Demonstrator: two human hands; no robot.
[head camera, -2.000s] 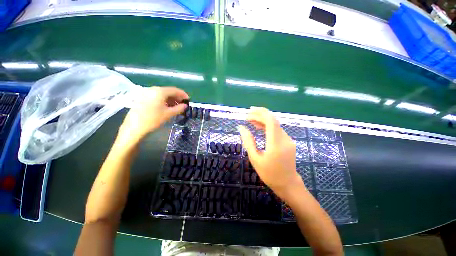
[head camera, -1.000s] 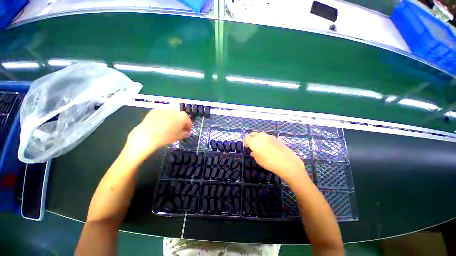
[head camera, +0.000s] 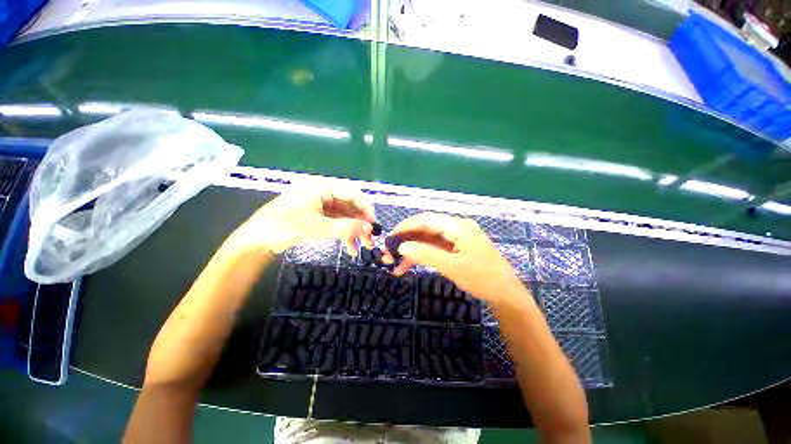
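My left hand is over the tray's upper left part, with a small black piece at its fingertips. My right hand is close beside it, thumb and index finger pinched on a black part. The fingertips of both hands nearly meet. The clear compartment tray lies below. Black oblong pieces fill its left and middle pockets in the two near rows. A few more pieces show under my fingers, partly hidden.
A crumpled clear plastic bag lies left of the tray, with a dark pale-edged slab under it. A white rail and green belt lie beyond. Blue crates and a dark rectangle are across the belt.
My left hand has moved right from the row of pieces above the tray's upper left corner. My right hand has moved slightly left, and the two hands have come together over the tray.
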